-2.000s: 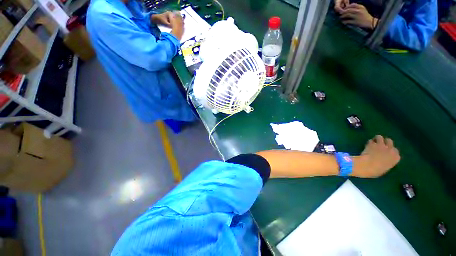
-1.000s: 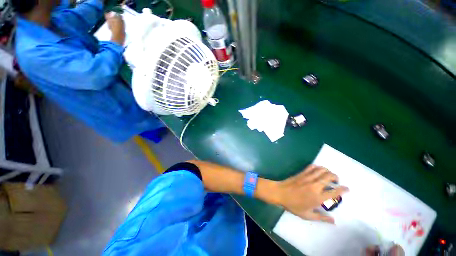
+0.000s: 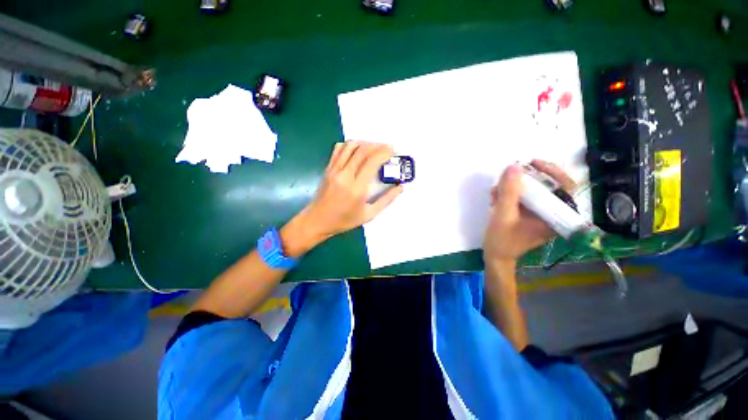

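Observation:
My left hand [image 3: 354,187], with a blue band at the wrist, holds a small black electronic unit [image 3: 397,170] with a pale face, over the left part of a white paper sheet [image 3: 459,115]. My right hand [image 3: 521,215] holds a white dispensing syringe [image 3: 551,203] over the sheet's right part, with its green rear fitting [image 3: 592,239] toward the lower right. The syringe's tip is hard to make out. The unit and the syringe are well apart.
A ragged white paper [image 3: 227,130] lies at left beside another black unit [image 3: 269,92]. More units lie along the far side. A white fan [image 3: 51,205], a bottle [image 3: 49,94] and a metal post [image 3: 66,53] are at left. A black controller [image 3: 656,148] stands at right.
The view has swung right. My left hand has gone from reaching across the bench to holding a unit over the sheet. My right hand with the syringe and the controller now show clearly.

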